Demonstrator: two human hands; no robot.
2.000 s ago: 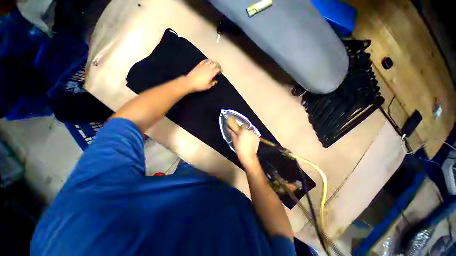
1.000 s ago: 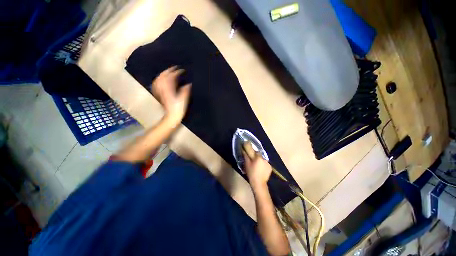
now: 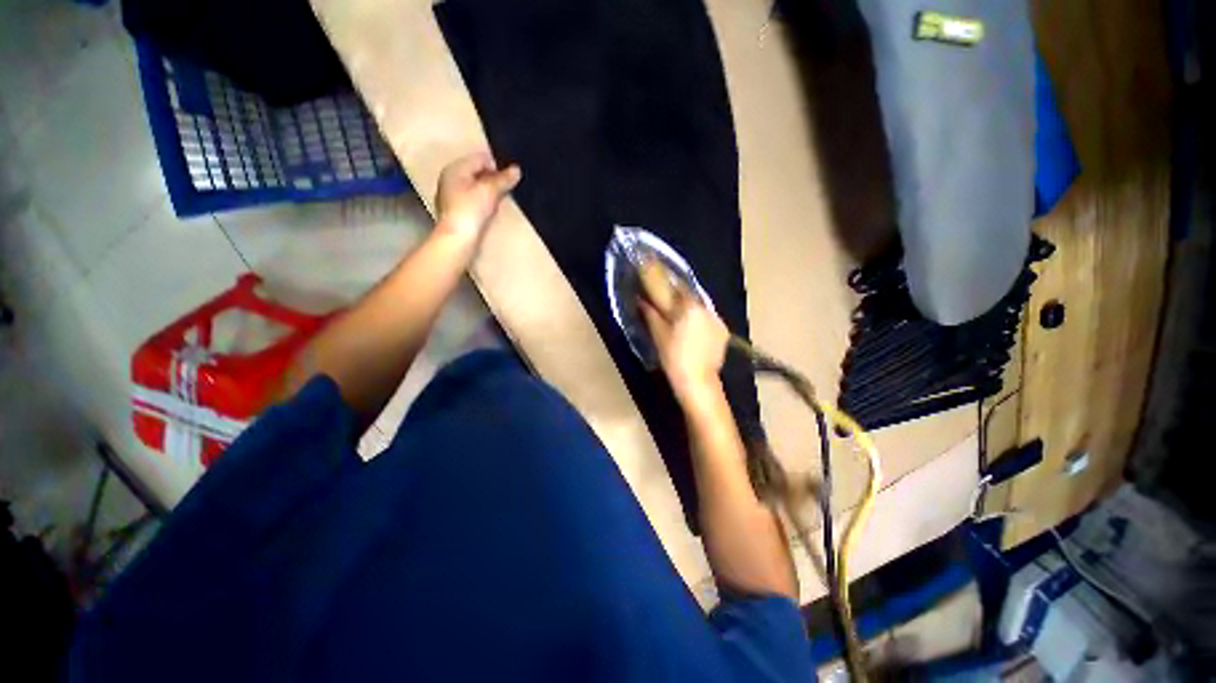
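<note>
Black trousers (image 3: 600, 120) lie flat and lengthwise on the beige pressing table (image 3: 400, 80); their far end is cut off by the top of the view. My right hand (image 3: 683, 340) grips the tan handle of the steam iron (image 3: 640, 267), whose silver plate rests on the trousers. A yellow hose (image 3: 867, 480) and a dark cable run from it toward the bottom. My left hand (image 3: 474, 194) is at the trousers' left edge, with thumb and fingers near the cloth; whether it pinches the cloth I cannot tell.
A grey padded board (image 3: 960, 174) with a small yellow-green object stands at the upper right. Black hangers (image 3: 920, 360) lie stacked beneath its end, beside a wooden surface (image 3: 1094, 267). A blue crate (image 3: 267, 147) and a red plastic stool (image 3: 200, 374) are at the left.
The view has shifted, so the red stool shows more fully and the trousers' far end has left the picture. My left hand has moved from over the trousers to their left edge.
</note>
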